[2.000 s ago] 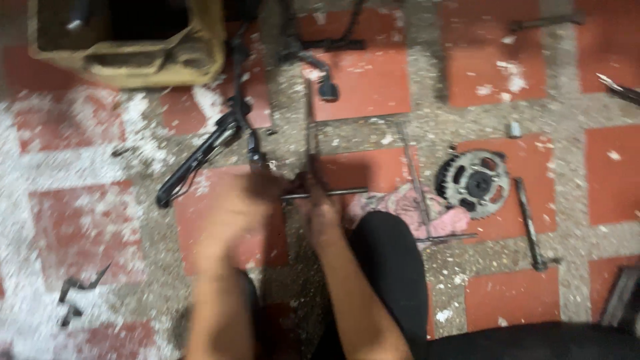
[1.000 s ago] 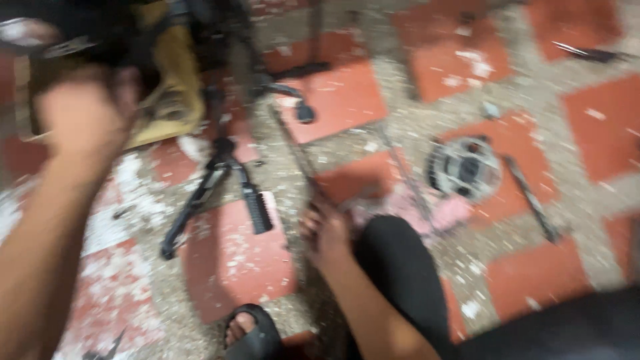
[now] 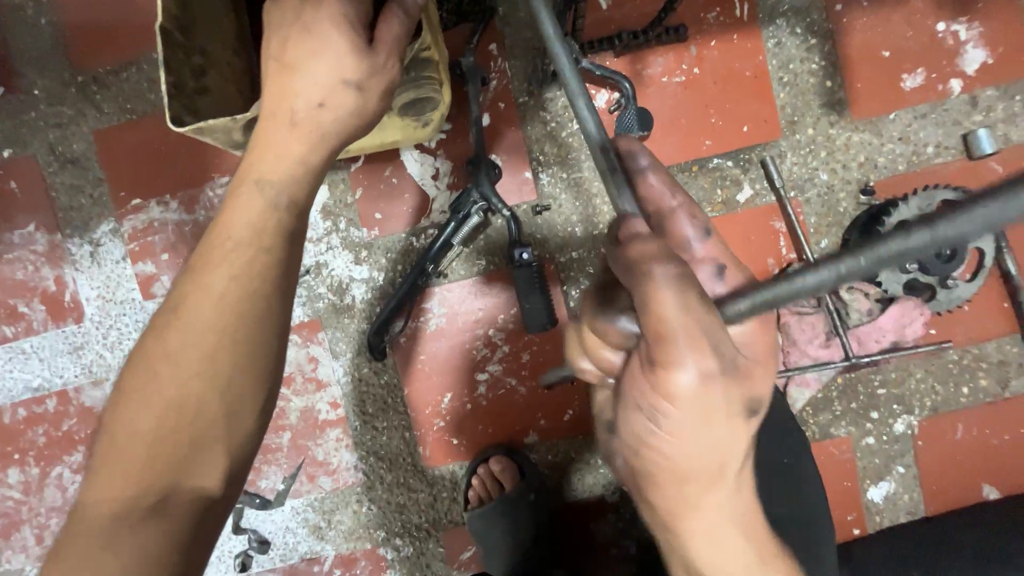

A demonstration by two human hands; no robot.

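My left hand [image 3: 324,76] is over the near side of a cut yellow plastic container [image 3: 204,132]; its fingertips are hidden or beyond the top edge. My right hand [image 3: 680,344] is closed around a dark metal T-handle wrench [image 3: 864,256]. The crossbar runs through the fist toward the right edge, and the shaft points up and away past the index finger. Left of this hand, on the floor, lie a motorcycle side stand [image 3: 416,288] and a rubber footpeg [image 3: 534,296] on one bracket. A pedal lever [image 3: 632,120] lies beyond the hand.
To the right are a toothed sprocket [image 3: 972,280], a pink rag [image 3: 900,324] with another T-handle wrench [image 3: 836,324] across it, and a metal socket [image 3: 981,143]. A chain [image 3: 632,38] lies at the top. Below is my sandaled foot [image 3: 496,488]; bent metal scraps [image 3: 254,540] lie lower left.
My left hand has moved from beside my right hand to the container, where it remains. My right hand still holds the wrench, now raised closer to the camera.
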